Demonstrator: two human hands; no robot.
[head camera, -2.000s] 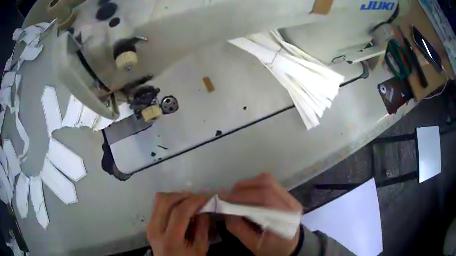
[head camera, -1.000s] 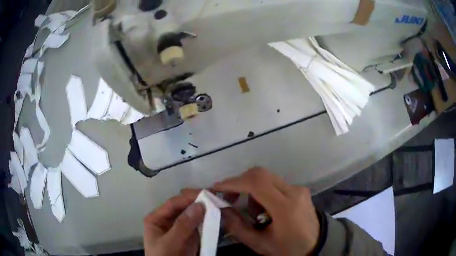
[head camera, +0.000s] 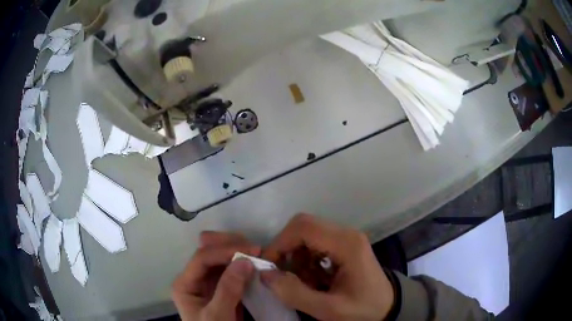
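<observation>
A white fabric piece (head camera: 268, 299) is held between both my hands at the front edge of the table. My left hand (head camera: 216, 276) pinches its upper end with thumb and fingers. My right hand (head camera: 332, 269) grips the same end from the right, thumb on the fabric; a small shiny tip shows among its curled fingers, and I cannot tell what it is. The lower part of the piece runs down towards the frame's bottom edge. Both hands are in front of the sewing machine, away from the needle area.
The off-white machine head (head camera: 251, 31) spans the top. Its flat bed (head camera: 251, 164) lies beyond my hands. A fanned bundle of white strips (head camera: 417, 78) lies on it. Pointed white pieces (head camera: 103, 222) spread at left beside trimmings (head camera: 49, 160). Green-handled scissors (head camera: 530, 59) lie far right.
The hands first held the piece sideways, then hanging down; now both thumbs press its folded upper end. The camera view has shifted slightly.
</observation>
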